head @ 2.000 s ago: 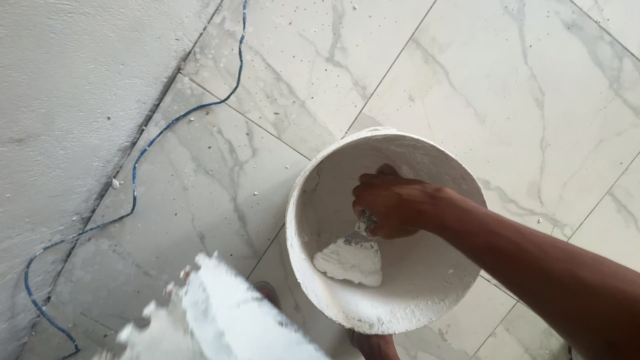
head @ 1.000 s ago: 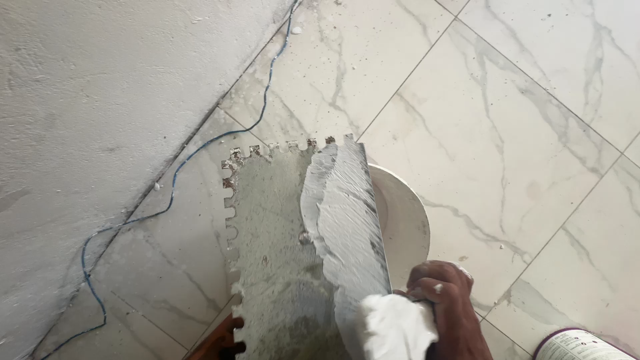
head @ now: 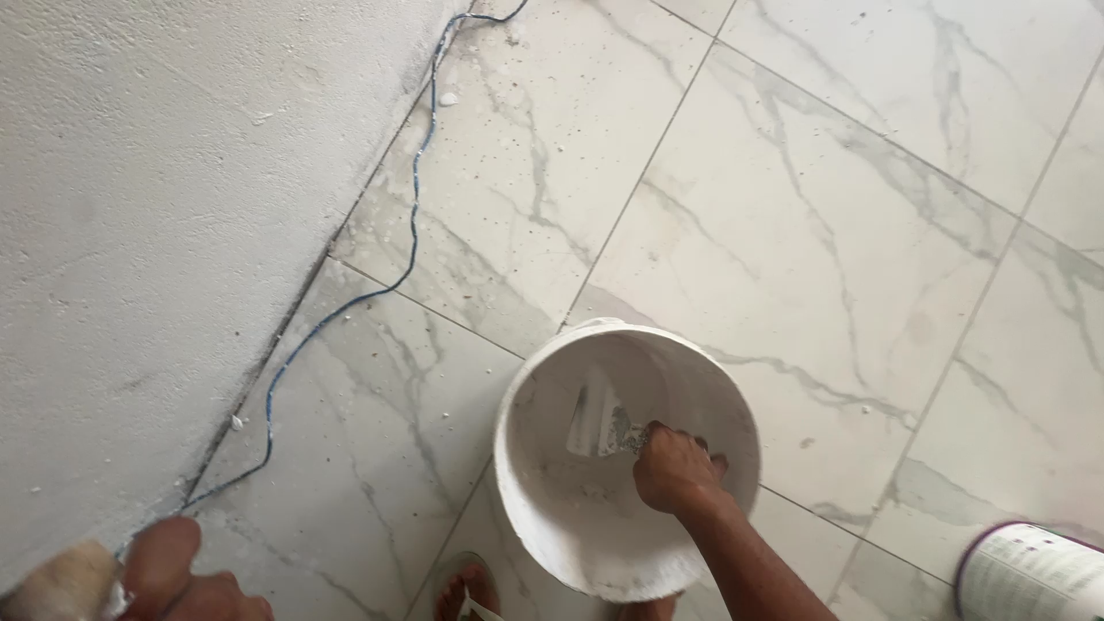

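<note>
My right hand (head: 681, 466) is down inside a white plastic bucket (head: 509, 466), closed round the handle end of a small putty knife. The knife's blade (head: 595, 418) bears white paste and lies near the bucket's inner wall. At the bottom left edge, my left hand (head: 172, 573) grips a pale, rounded handle (head: 65, 582), partly cut off by the frame. The tool's blade is out of view.
A blue cable (head: 416, 190) winds along the foot of a rough white wall (head: 172, 216). Marbled floor tiles (head: 776, 259) bear small white crumbs. A container with a printed label (head: 1035, 573) lies at the bottom right. Feet (head: 466, 591) show beside the bucket.
The notched trowel with white paste, over the bucket a second ago, has left the view at the lower left. My right hand has gone from beside it into the bucket with the putty knife.
</note>
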